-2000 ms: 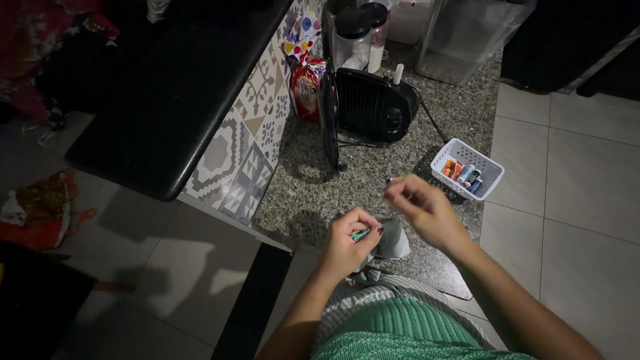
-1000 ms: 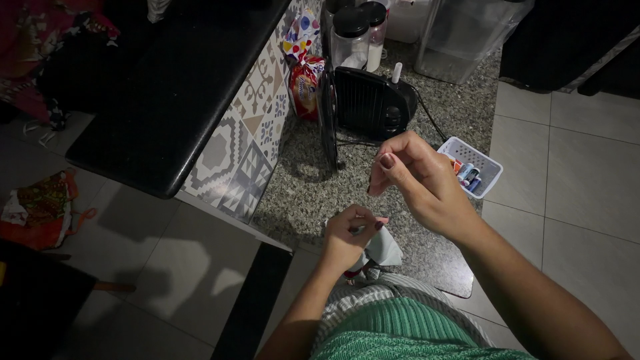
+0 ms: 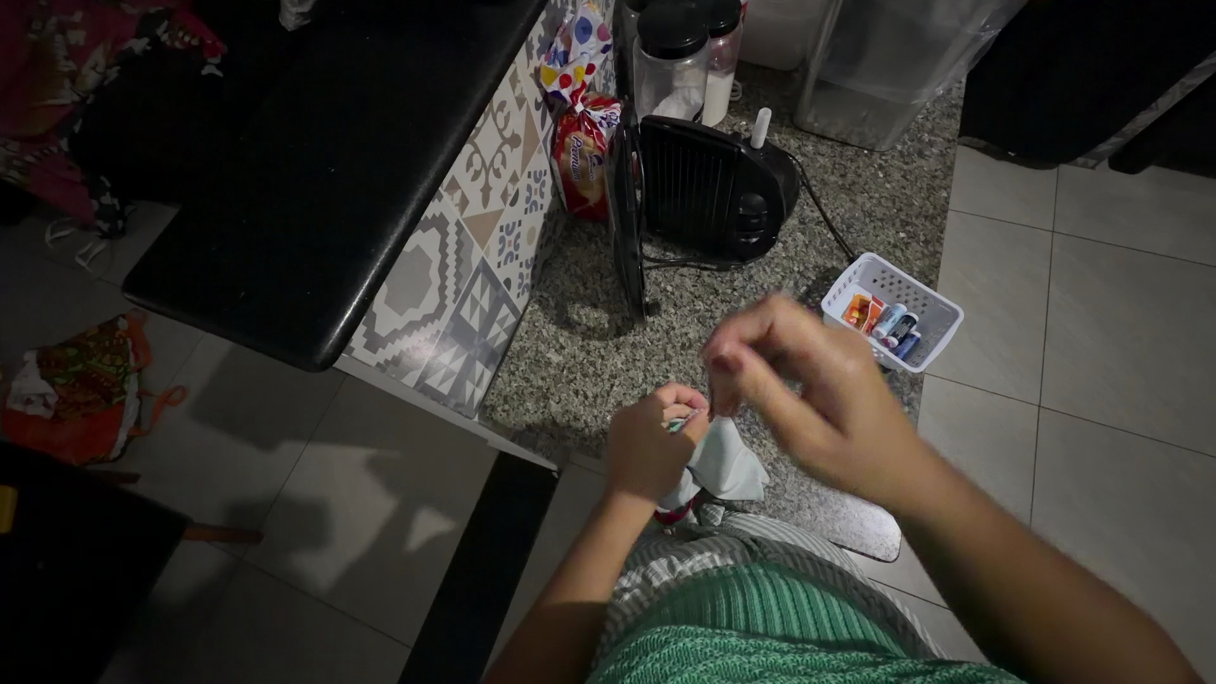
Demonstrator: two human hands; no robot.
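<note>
My left hand is closed on a pale cloth, which hangs from its fingers above the near end of the granite counter. A bit of green shows between those fingers. Just right of it and higher, my right hand is bent with thumb and index fingertips close together, slightly blurred. Whether something thin, such as a thread, is between these fingertips cannot be made out. A white plastic basket with small spools or tubes and an orange packet stands on the counter, right of my right hand.
A black sandwich press stands open on the granite counter, its cord running toward the basket. Behind are a bread bag, lidded jars and a clear bin. A raised black countertop borders the left.
My right hand rose away from my left hand, then came back down close to it. The left hand has stayed near the same place with the cloth.
</note>
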